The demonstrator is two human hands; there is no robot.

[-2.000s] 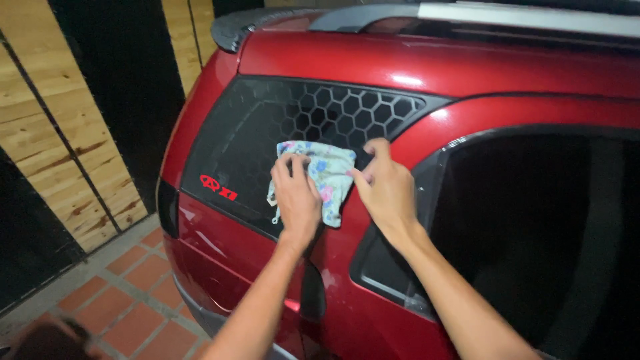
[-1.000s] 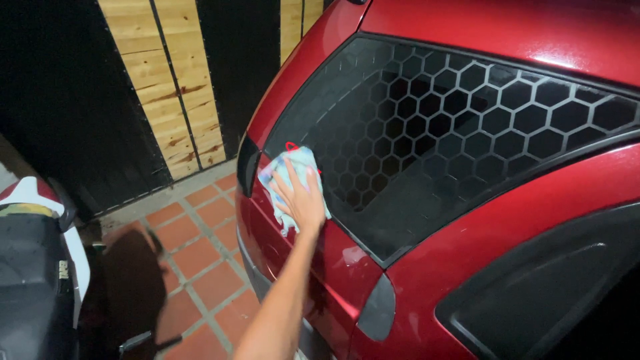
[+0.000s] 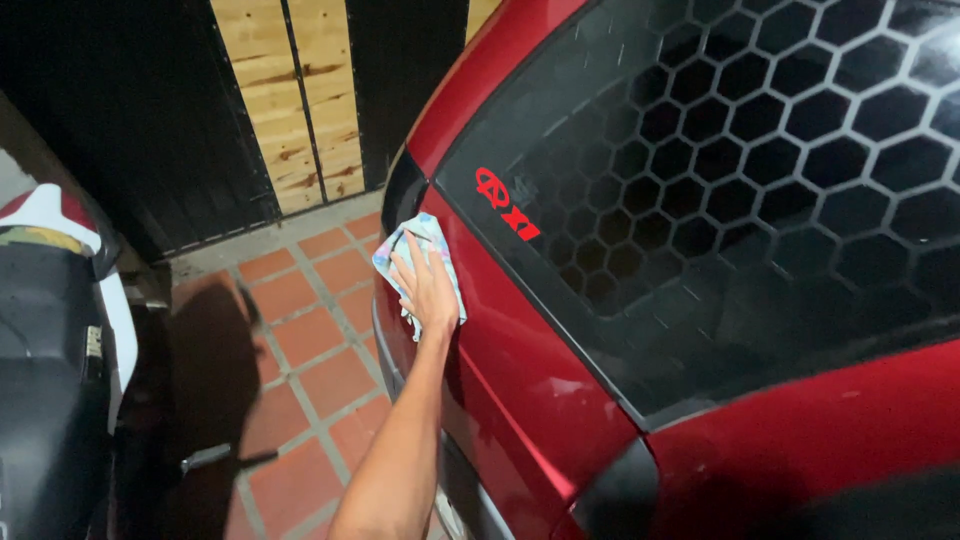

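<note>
A light blue patterned cloth (image 3: 448, 281) lies against the red rear corner panel of a car (image 3: 495, 315), just below and left of the side window. My left hand (image 3: 427, 289) presses it there, fingers spread over the fabric. Part of the cloth's lower edge hangs loose beside the wrist. My right hand is out of view. Red lettering, a sticker (image 3: 504, 202), is on the dark rear side window (image 3: 585, 300), to the right of and above the hand.
A parked motorcycle (image 3: 45, 300) stands at the left, with a lever or peg (image 3: 206, 456) sticking out over the brick-tiled floor (image 3: 300, 480). Behind the car is a black gate with wooden panels (image 3: 281, 97).
Two seconds ago both hands were at the cloth on the side window; the right has since left view. The left has moved with the cloth onto the red rear panel, uncovering the sticker. The view has shifted.
</note>
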